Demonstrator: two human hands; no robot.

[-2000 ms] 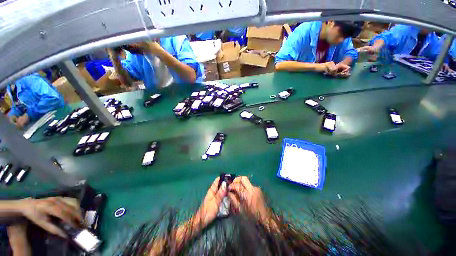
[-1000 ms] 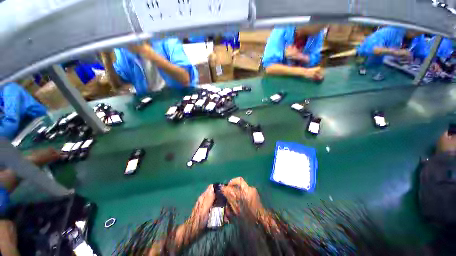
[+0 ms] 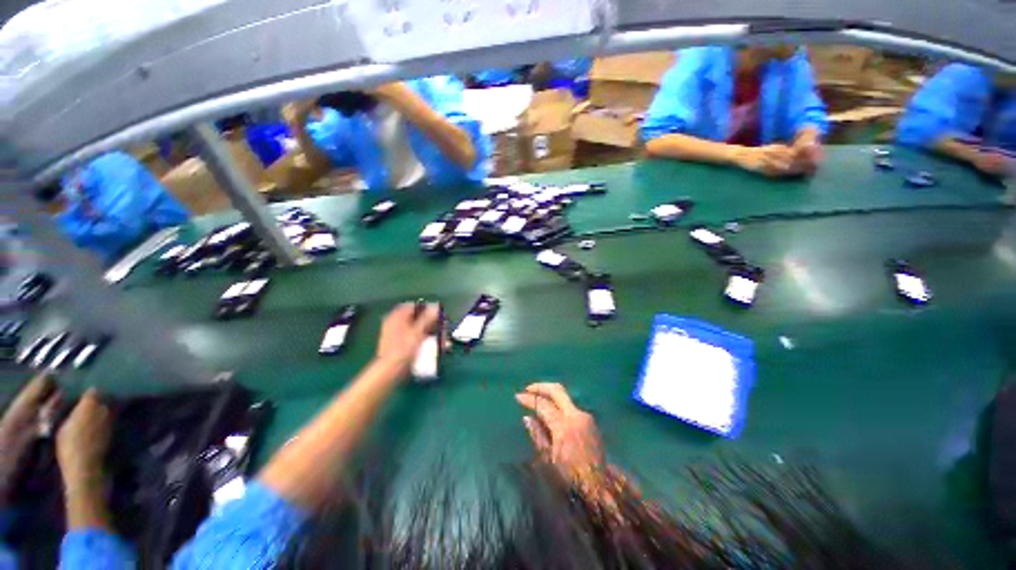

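Observation:
My left hand (image 3: pixel 403 334) reaches forward over the green belt and holds a black phone body (image 3: pixel 427 354) with a white patch, between two other phone bodies. Whether that phone touches the belt is unclear. My right hand (image 3: pixel 566 432) is nearer me, with its fingers apart and loosely curled; I see nothing in it. A blue tray (image 3: pixel 744 384) filled with small white parts lies to the right of my right hand. Hair covers the lower edge of the view.
More phone bodies (image 3: pixel 476 320) are spaced along the belt. A phone pile (image 3: pixel 507 214) lies on the far side. A black bin (image 3: pixel 150 457) is at left, with another person's hands (image 3: pixel 84 440) over it. People in blue smocks sit opposite. A grey overhead frame (image 3: pixel 279 67) crosses the top.
My hands have parted. My left hand has moved forward and left with the phone body. My right hand has let go and opened near where both were. The view has shifted.

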